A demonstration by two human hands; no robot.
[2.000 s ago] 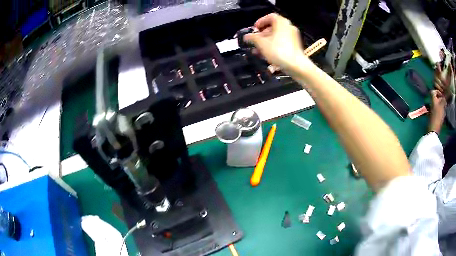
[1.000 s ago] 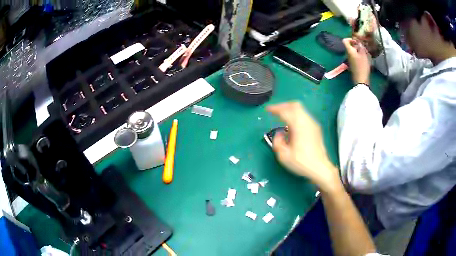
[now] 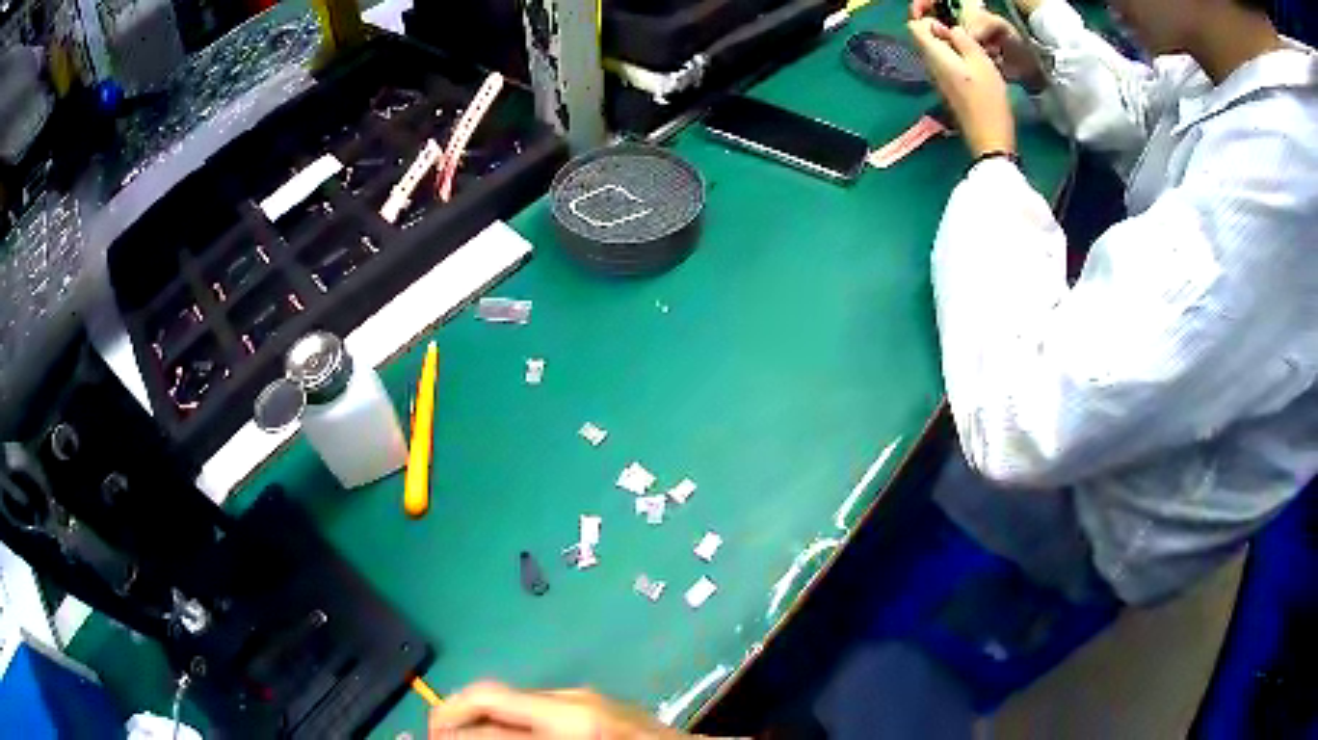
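Observation:
My right hand [image 3: 542, 714] shows at the bottom edge, fingers pointing left and mostly cut off; whether it holds anything is hidden. My left hand is out of the picture. Just left of the right hand, a thin orange piece [image 3: 425, 691] sticks out by the hand press base [image 3: 325, 636]. The black press frame [image 3: 101, 484] stands at the left. Small white tabs [image 3: 636, 477] lie scattered on the green mat [image 3: 781, 333], with a small dark teardrop piece [image 3: 532, 573] beside them. No watch shows on the mat.
A white pump bottle [image 3: 351, 427] and orange stick [image 3: 421, 434] stand right of the press. The black parts tray [image 3: 325, 246] with pink straps [image 3: 466, 138] lies behind. A round black puck [image 3: 627, 210] and phone [image 3: 788, 139] are farther back. Another person [image 3: 1099, 289] sits at right.
The view has swung right. My right hand has moved from the parts tray, over the mat by a small dark object, down to the bottom edge. That object is gone from the mat.

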